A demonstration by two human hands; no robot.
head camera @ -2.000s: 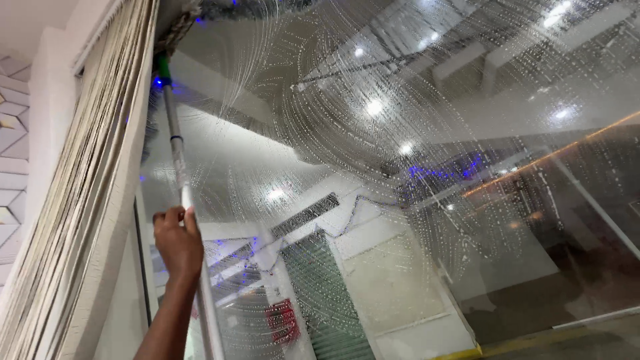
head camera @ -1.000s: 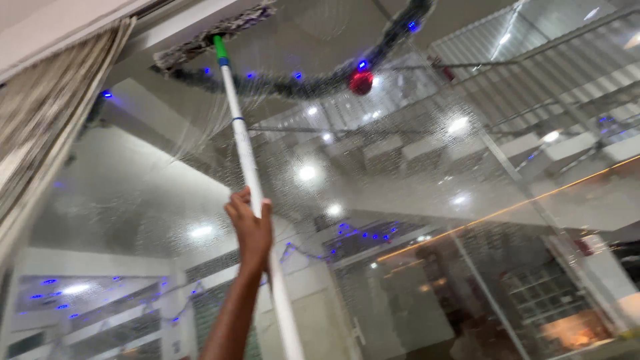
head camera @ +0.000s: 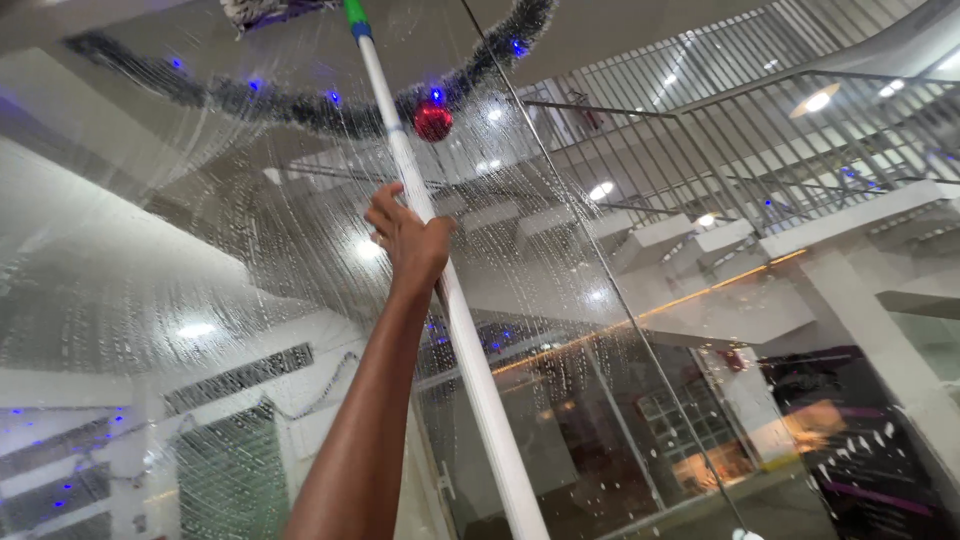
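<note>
My left hand (head camera: 412, 236) is raised at the middle of the head view, loosely around a white telescopic pole (head camera: 491, 405), with the pole between its thumb and its partly spread fingers. The pole leans up to the left and ends in a green and blue connector (head camera: 357, 16). Beside that connector, at the top edge, is a grey, shaggy cleaning head (head camera: 266, 13), partly cut off. Drops and curved wet streaks cover the large glass pane (head camera: 300, 202) behind the pole. My right hand is out of view, as is the pole's lower end.
A dark tinsel garland (head camera: 300, 109) with blue lights and a red bauble (head camera: 433, 121) hangs across the upper part. A thin dark seam (head camera: 592, 244) runs diagonally down the glass. Stairs, metal railings (head camera: 735, 142) and ceiling lights show through or in the glass.
The view has swung right, away from the fringed curtain at the left. The cleaning head has moved from beside the curtain to near the garland. My left hand stays on the pole.
</note>
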